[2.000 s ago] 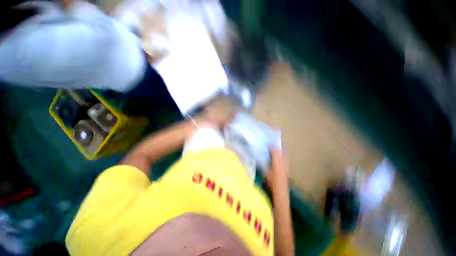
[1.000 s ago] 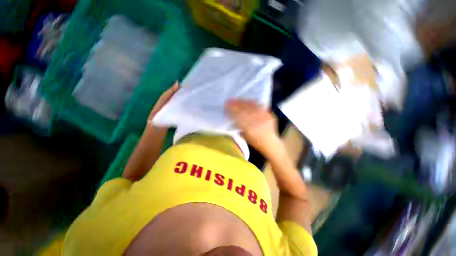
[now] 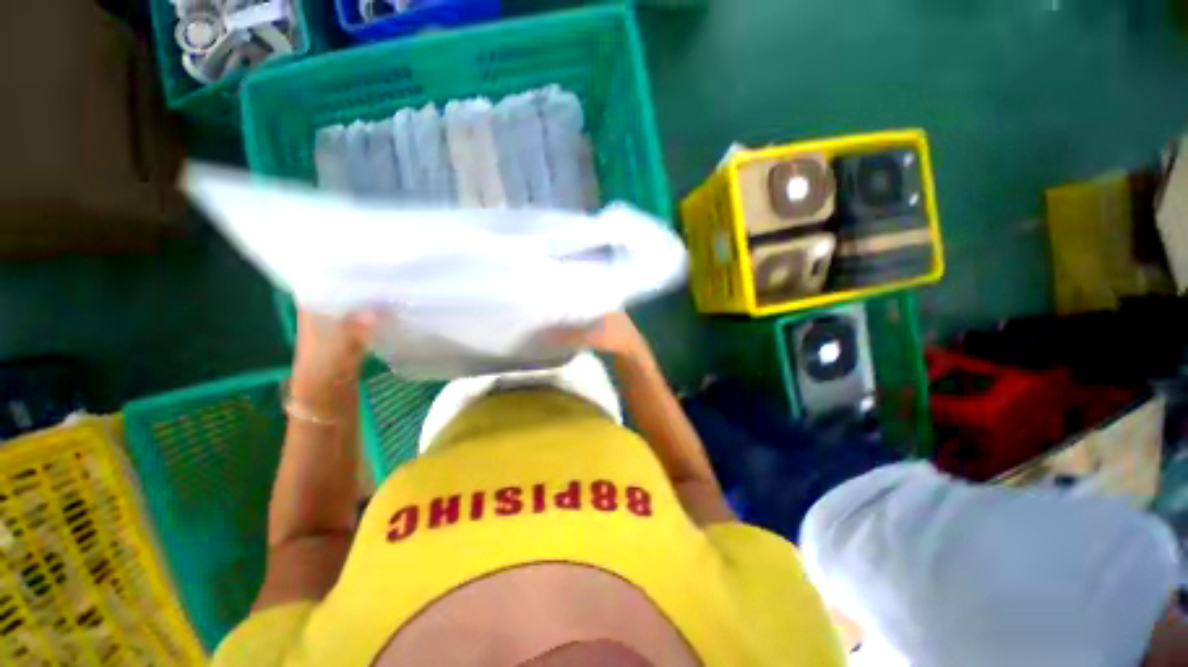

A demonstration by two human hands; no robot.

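Note:
A white bagged unit (image 3: pixel 456 267) is held up in front of me by both hands, with a loose bag corner sticking out to the upper left. My left hand (image 3: pixel 341 341) grips its lower left edge. My right hand (image 3: pixel 602 336) grips its lower right edge. The fingers are partly hidden by the bag. Behind it, a green crate (image 3: pixel 450 50) holds a row of pale bagged units (image 3: pixel 476 150) standing on edge. The held bag covers the near part of this crate.
A small yellow crate (image 3: pixel 826 308) with tan and black units stands to the right, beside a green crate with one round-centred unit (image 3: pixel 831 358). A large yellow crate (image 3: pixel 72 534) and another green crate (image 3: pixel 215 489) are lower left. A person's pale sleeve (image 3: pixel 977 560) is lower right.
I have turned, so the crate with bagged units is now straight ahead and the coworker is lower right. The bagged unit, flat before, is raised and tilted, with both hands at its near edge.

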